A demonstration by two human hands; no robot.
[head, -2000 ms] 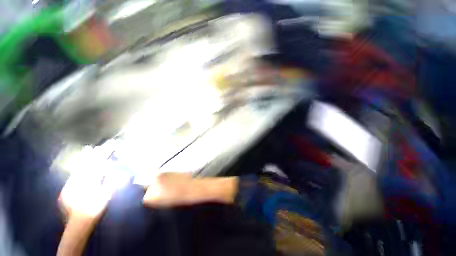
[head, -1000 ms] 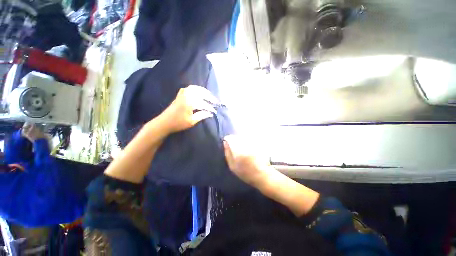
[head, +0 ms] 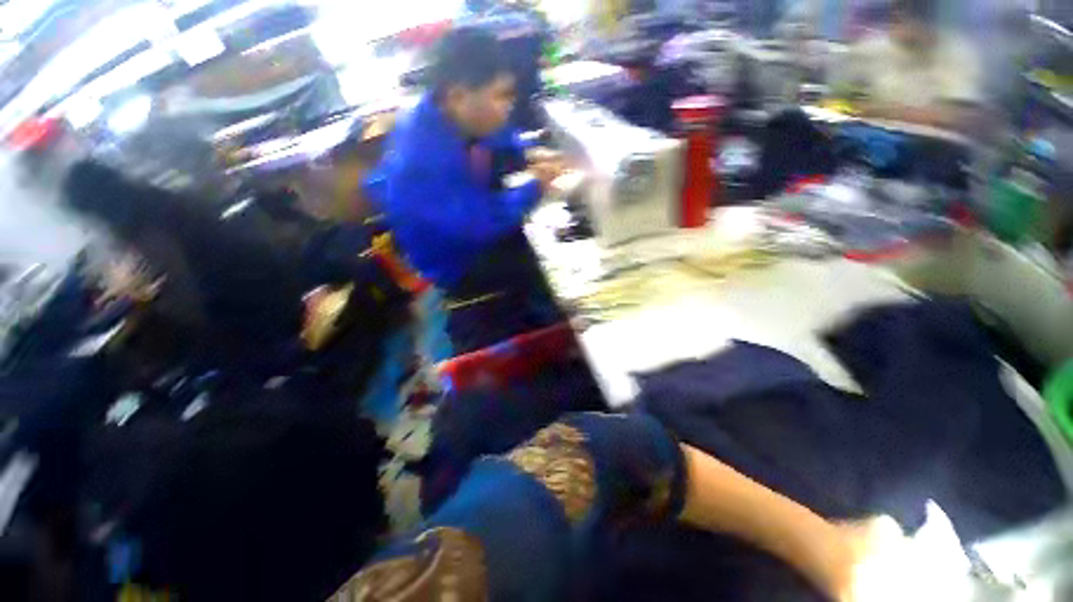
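Dark navy garment pieces (head: pixel 941 376) lie spread on the white table (head: pixel 706 318) at the right of the view. My left hand (head: pixel 912 564) is at the bottom right, on or beside the navy cloth. It is washed out by glare, so its fingers and any hold cannot be made out. My left forearm reaches to it from a blue and brown patterned sleeve. My right hand is not in view. The needle area is outside the picture.
A person in blue (head: pixel 453 188) is beside a white machine (head: pixel 630 176) with a red cylinder (head: pixel 697 165). Pale gold strips (head: pixel 671 271) lie along the table's left edge. A red crate rim (head: pixel 512 359) is left of the table. A green basket (head: pixel 1062 400) shows at the right edge.
The view has swung left, away from my machine. My left hand has shifted to the bottom right of the picture, and my right hand has left it. The person in blue now shows more fully.
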